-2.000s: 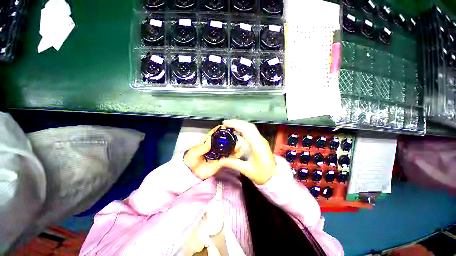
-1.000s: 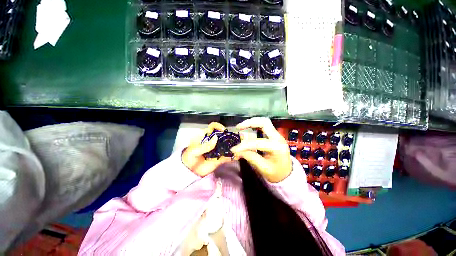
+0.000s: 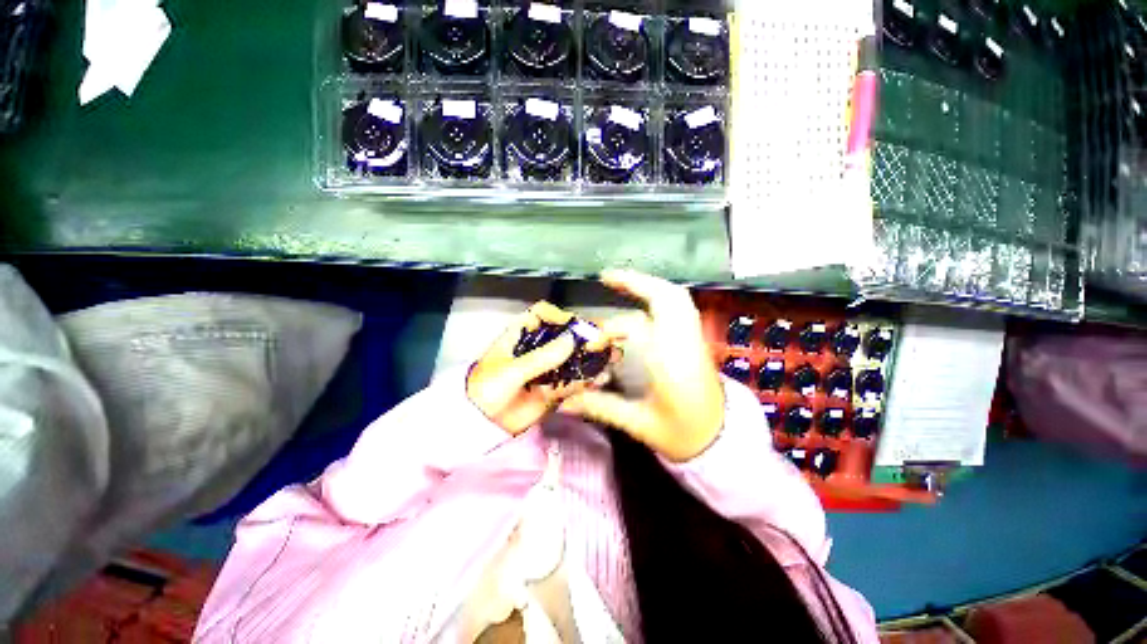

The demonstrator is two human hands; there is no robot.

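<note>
A black lens unit (image 3: 566,349) is in front of my chest, below the bench edge. My left hand (image 3: 506,377) grips it from the left, with fingers over its top. My right hand (image 3: 673,377) is at its right side; the fingertips are at the unit, the index finger is raised, and the palm is partly turned away. Whether the right fingers hold a small part cannot be told. The unit's underside is hidden by the hands.
A clear tray of black units (image 3: 541,195) stands on the green bench. A dotted sheet (image 3: 792,189) with a pink marker (image 3: 862,113) and a partly filled clear tray (image 3: 969,271) are right. Below are a red parts tray (image 3: 855,459) and clipboard paper (image 3: 943,390). A wipe (image 3: 123,44) lies left.
The lens unit has turned and tilted in my hands. My right hand's fingers have opened wider, with the index finger lifted. The bench sits slightly higher in view.
</note>
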